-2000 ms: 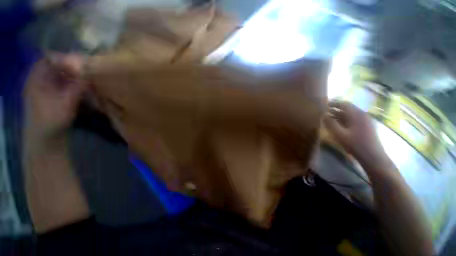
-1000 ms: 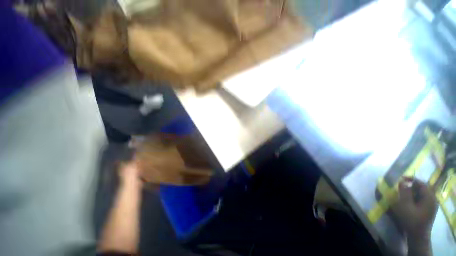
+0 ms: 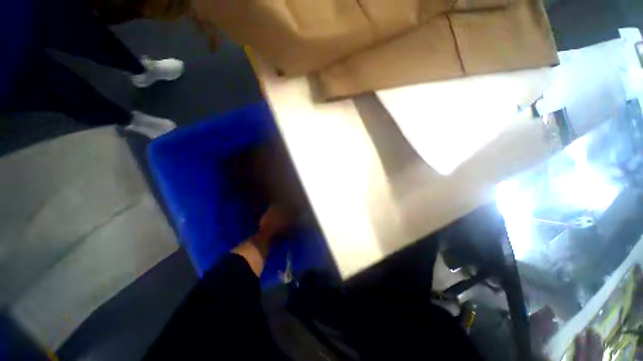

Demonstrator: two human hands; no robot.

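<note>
My left hand [image 3: 264, 229] reaches down into a blue bin [image 3: 169, 169] beside the table. A dark brown piece [image 3: 264, 169], which looks like a bag body, lies in shadow in the bin just beyond my fingers. The fingers are blurred and partly in shade, so I cannot tell whether they grip it. Dark reddish-brown shapes show at the bottom right edge near the yellow-edged template [image 3: 620, 310]. One may be my right hand, but it is too cut off and blurred to be sure.
Brown bags [image 3: 423, 53] lie on the pale table [image 3: 338, 211], whose corner juts toward me. A person's white shoes [image 3: 158, 72] stand beyond the bin. A grey-beige surface [image 3: 70, 204] lies at left. A bright lamp [image 3: 578, 183] glares at right.
Earlier both hands held a brown bag spread out. Then my left hand carried a brown piece low at left; now it is down inside the bin. The view has swung toward the bin.
</note>
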